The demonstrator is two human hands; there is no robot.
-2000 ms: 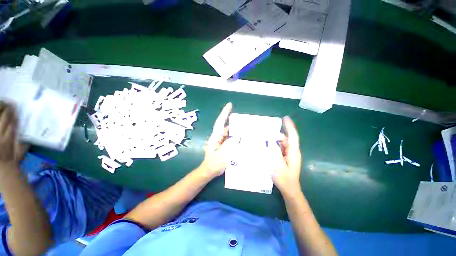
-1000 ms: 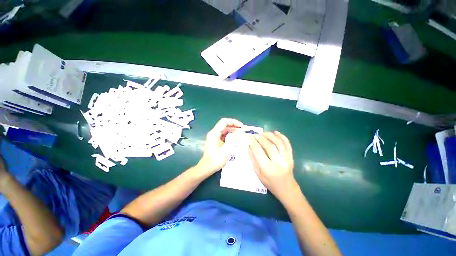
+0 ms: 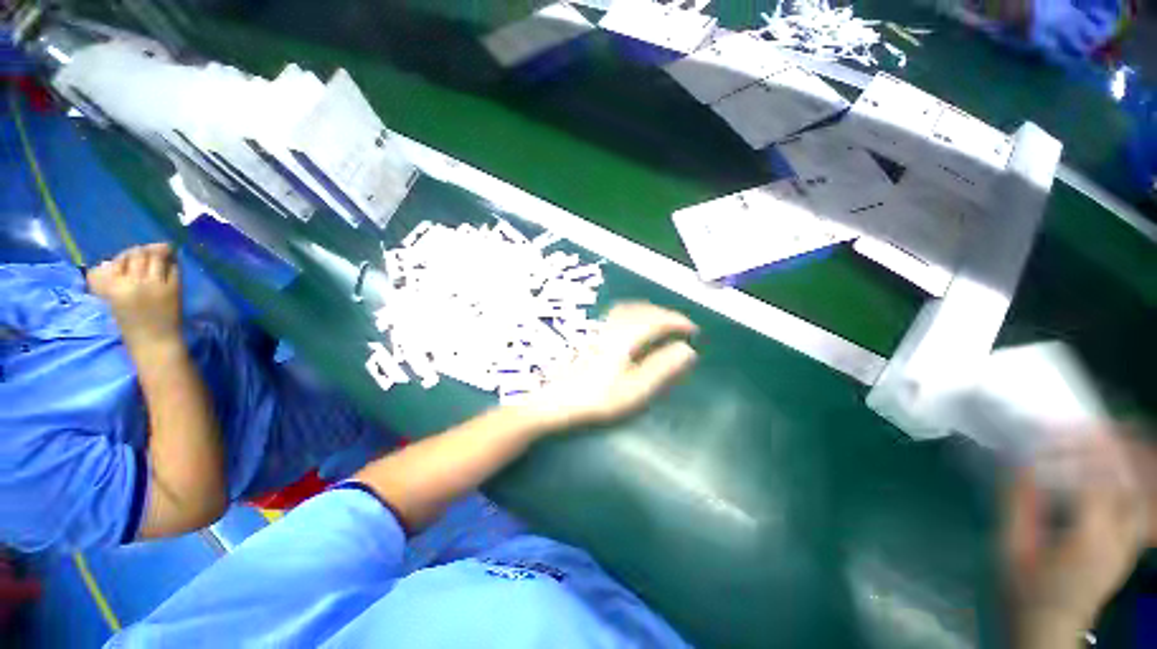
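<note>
My left hand is beside the right edge of the heap of white hang tabs, fingers loosely bent and apart, with nothing seen in it. My right hand is blurred at the far right. It holds a white retail box, also blurred, near the lower end of the long white stop bar. The palm and part of the grip cannot be made out.
Retail boxes lie overlapping on the belt against the stop bar. The pale edge rail runs between bench and belt. Boxes stand leaning in a row at upper left. Another person's hand is at the left. More loose white pieces lie beyond the belt.
The view has swung to the right. The box that was between both hands is gone from the bench front; my right hand has moved far right with a box, and my left hand has parted from it.
</note>
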